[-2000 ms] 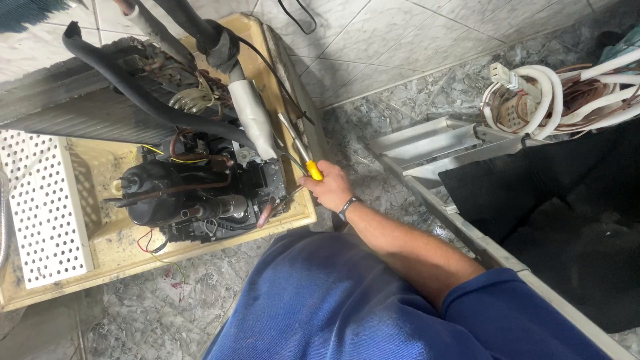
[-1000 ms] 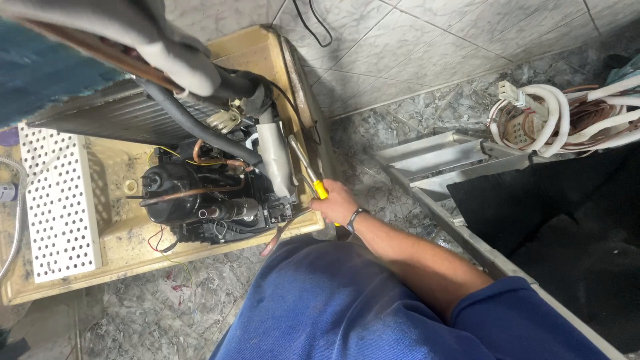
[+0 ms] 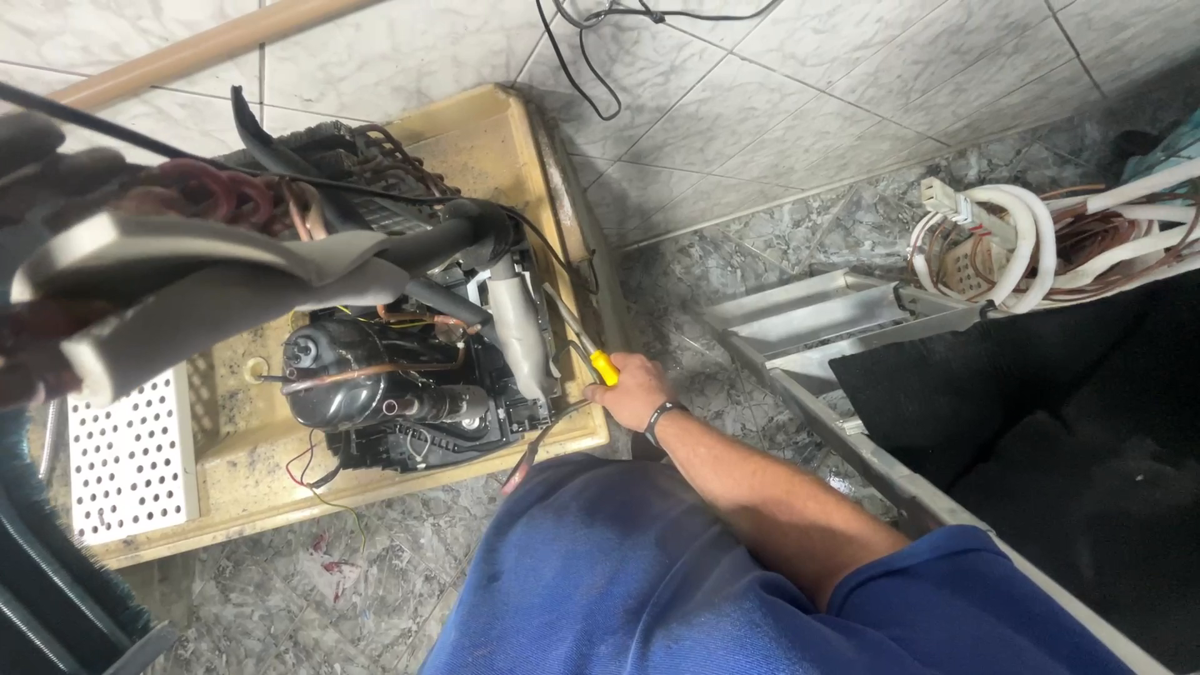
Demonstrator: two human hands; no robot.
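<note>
My right hand (image 3: 635, 389) is at the right edge of a yellowed plastic base (image 3: 586, 427), its fingers closed around a tool with a yellow handle (image 3: 605, 367) and a long metal shaft pointing up and left. Just left of the shaft stands a pipe in grey foam insulation (image 3: 517, 328). On the base sits a black compressor (image 3: 342, 375) with copper tubing, beside a finned coil (image 3: 375, 202). A thin dark tool with a reddish end (image 3: 525, 459) lies near the base's front edge, below my hand. My left hand is not in view.
A white perforated panel (image 3: 131, 455) lies at the base's left end. Insulated pipes (image 3: 234, 281) cross the upper left, close to the camera. At right are an aluminium ladder (image 3: 816, 323), black cloth (image 3: 1059, 422) and coiled white insulated copper tubing (image 3: 1022, 248). A tiled wall (image 3: 825, 75) stands behind.
The overhead pipes now cover more of the view's left side, and the view has shifted. My right hand stays by the base's right edge with the yellow-handled tool.
</note>
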